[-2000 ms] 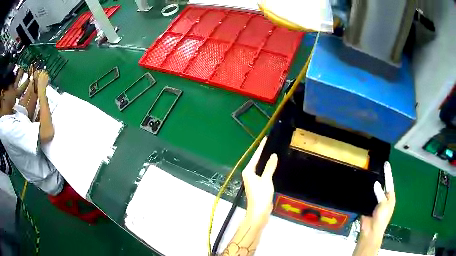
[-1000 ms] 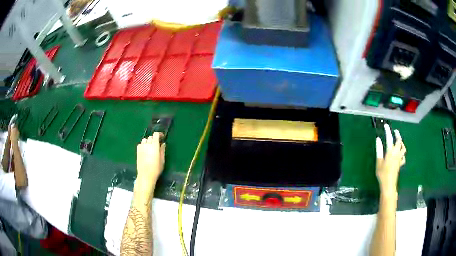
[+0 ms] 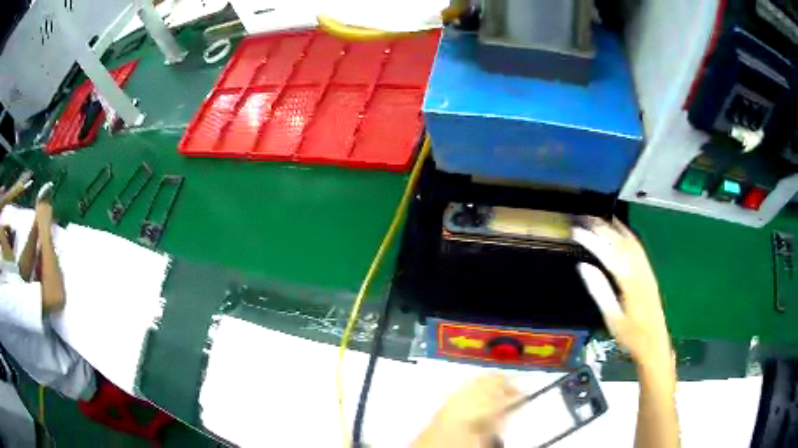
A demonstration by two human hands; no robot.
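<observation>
A dark phone case lies on the gold-tan press fixture, its camera block at the left end. The fixture sits in the black sliding tray under the blue press head. My right hand is at the fixture's right end, fingertips with white tips over that end; blur hides whether it grips the case. My left hand, blurred at the bottom edge, holds a second phone case tilted over the white paper, camera block at upper right.
A red start button is on the tray front. Yellow air hose and black cable run left of the press. Red plastic tray, case frames and another person's arms are left; control box is right.
The case right of the press is gone from the bench, and one now lies on the fixture. My right hand moved left to the fixture. My left hand took up the left case and moved right and nearer.
</observation>
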